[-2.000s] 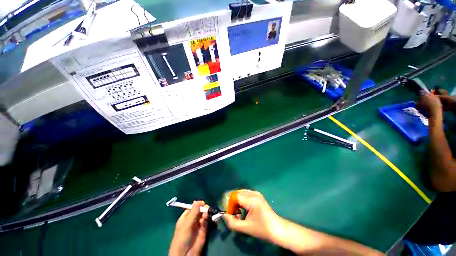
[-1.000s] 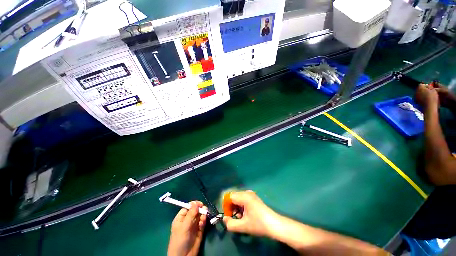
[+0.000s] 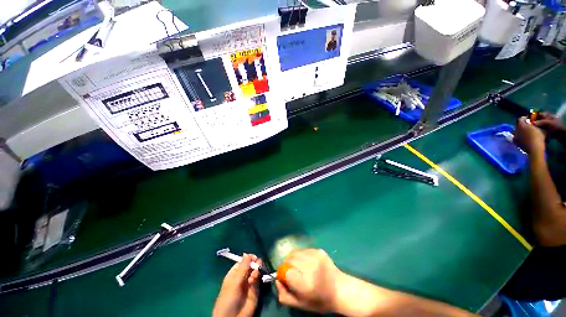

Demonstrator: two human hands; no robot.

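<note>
My left hand pinches a slim white bar part near the lower middle; its far end with a short crosspiece points up and left. My right hand is closed on an orange hand tool, whose working end I cannot make out. A small white end piece shows between the two hands, close to the right fingertips. Dark strands lie around the fingers and are hard to see against the green bench.
A dark metal-edged rail crosses the bench. White-and-black bars lie at left and right, near yellow tape. Instruction sheets hang ahead. Blue trays stand behind the rail and beside another person's hands.
Both hands stay close together at the bar. The bar's far end has shifted slightly right and down. My right hand has turned, and less of the orange tool shows. The view has shifted slightly.
</note>
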